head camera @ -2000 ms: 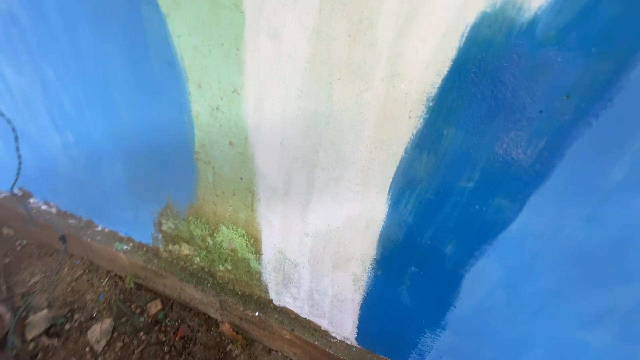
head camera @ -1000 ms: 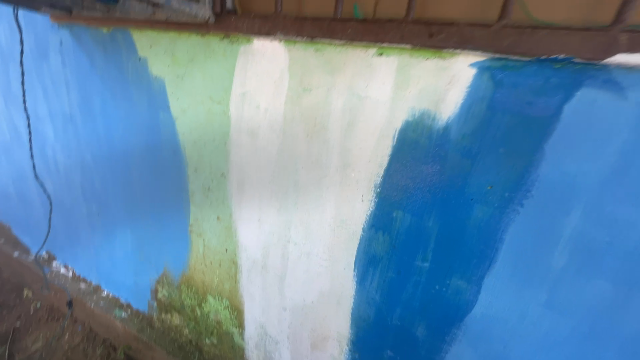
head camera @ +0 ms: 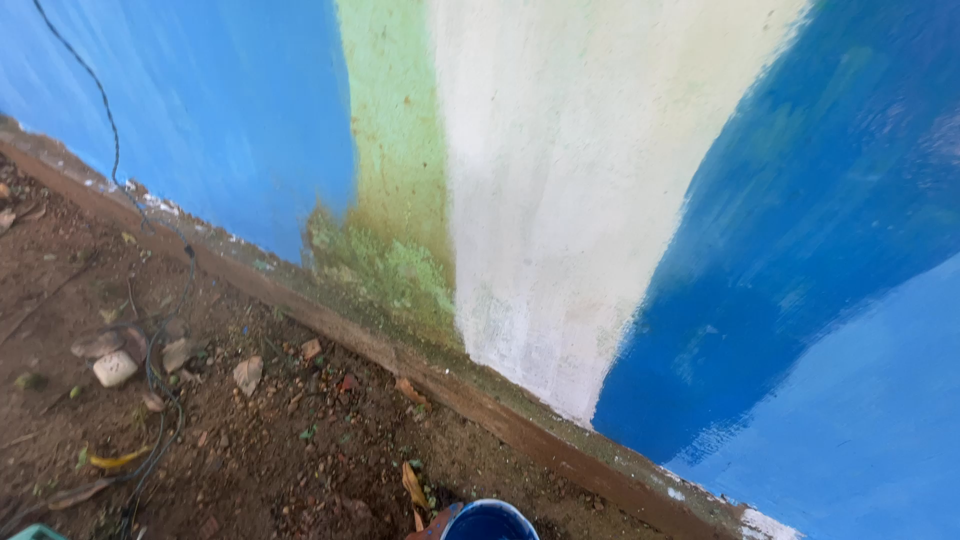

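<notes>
Neither my left hand nor my right hand is in view. A painted wall fills the upper right, with a light blue area [head camera: 247, 112] at the left, a pale green strip [head camera: 394, 112], a white band [head camera: 555, 187], a dark blue band [head camera: 720, 300] and lighter blue [head camera: 877, 397] at the lower right. Green, rough, stained plaster [head camera: 382, 277] shows at the foot of the green strip. An open container of dark blue paint [head camera: 491, 523] stands at the bottom edge, cut off by the frame.
A narrow ledge [head camera: 480, 412] runs along the wall's foot. A dark twisted cable [head camera: 97, 82] hangs down the wall onto brown soil [head camera: 300, 465] with dry leaves and small stones. A whitish block [head camera: 115, 368] lies near it. A green object [head camera: 37, 532] shows at the bottom left corner.
The view has tilted down from the wall's upper edge to its foot and the ground, bringing the paint container into sight. The painted bands show no plain change.
</notes>
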